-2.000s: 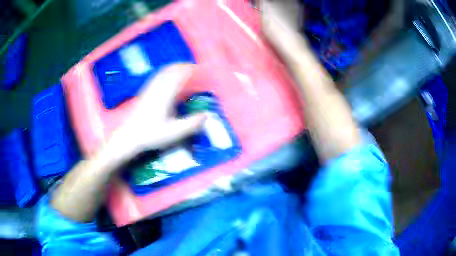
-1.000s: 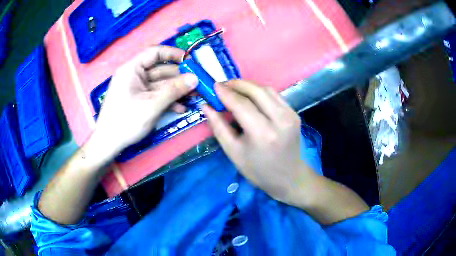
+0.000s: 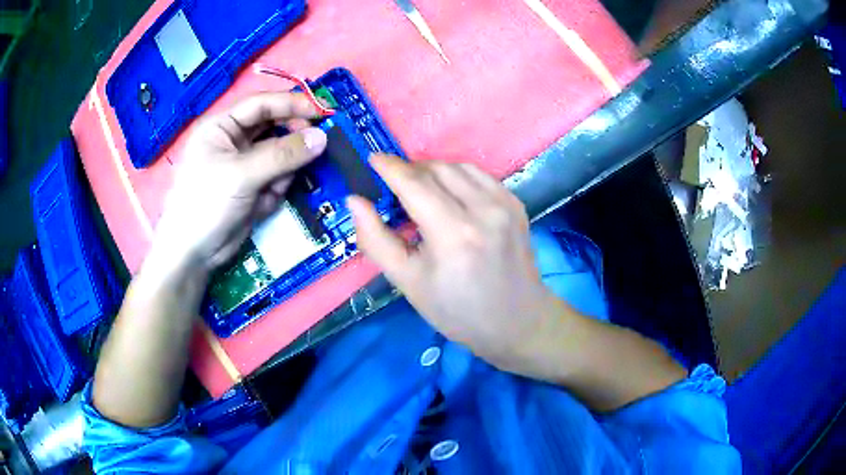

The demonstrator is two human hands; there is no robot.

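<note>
The front housing half (image 3: 369, 125) lies open on the pink-red mat. It holds a green circuit board (image 3: 239, 284) and a white plate (image 3: 282, 243) at its near left part. A dark rectangular block, seemingly the wired battery (image 3: 345, 163), is at its far right part, with red and white wires (image 3: 289, 76) rising over the far edge. My left hand (image 3: 243, 176) has thumb and fingers at the block's wired end. My right hand (image 3: 455, 246) has index finger and thumb apart around its other end; whether they touch it is unclear.
The back cover (image 3: 199, 88) with a white label lies at the mat's far left. Blue ribbed shells (image 3: 70, 237) stand left of the mat. A thin pointed tool (image 3: 422, 30) lies at the far side. The grey bench edge (image 3: 640, 116) runs right, with white scraps (image 3: 728, 190) beyond it.
The blue wired battery, held tilted above the housing before, is now lower, over the spot where the white strip showed. Its wires point up left. My right fingers have spread.
</note>
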